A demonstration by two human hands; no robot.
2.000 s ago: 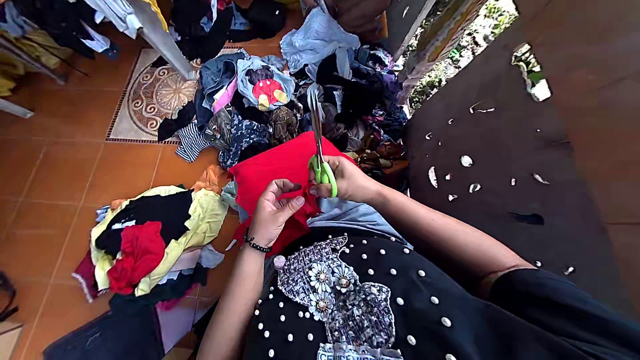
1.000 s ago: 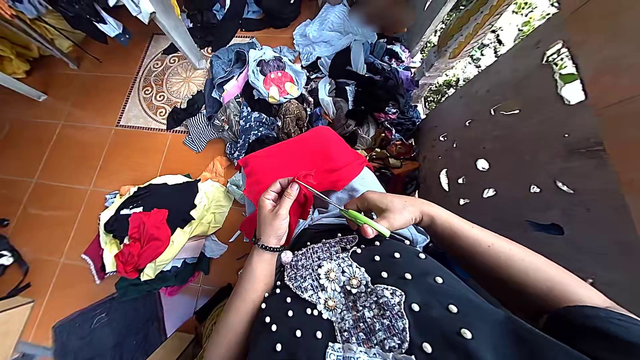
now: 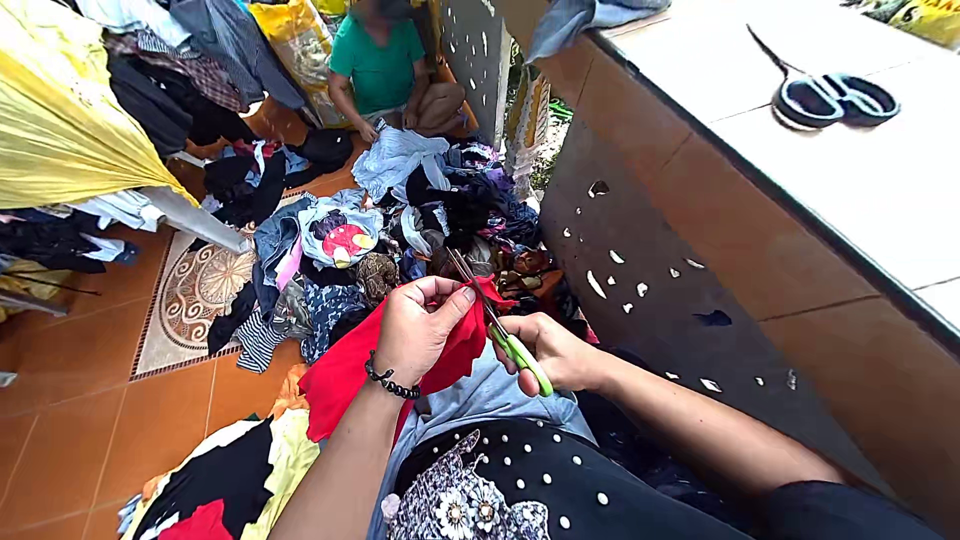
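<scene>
My left hand [image 3: 424, 326] pinches the edge of a red cloth [image 3: 352, 375] between thumb and fingers; a dark beaded bracelet circles that wrist. The cloth hangs below it across my lap. Just to the right, my right hand [image 3: 551, 352] holds green-handled scissors [image 3: 517, 354], whose metal blades point up and away and lie against the red cloth beside my left fingertips. Whether the blades are fully closed cannot be told.
A large heap of mixed clothes [image 3: 330, 292] lies ahead on the tiled floor, with a smaller pile [image 3: 225, 480] at lower left. Beyond sits a person in a green shirt [image 3: 379, 60]. Dark-handled scissors [image 3: 832, 101] rest on a white tiled ledge [image 3: 750, 142] at right. Yellow cloth [image 3: 67, 112] hangs at left.
The scissor blades pointed toward my left hand from the right a second ago; now they point up and away at the cloth. The view has swung up, showing the ledge and the person.
</scene>
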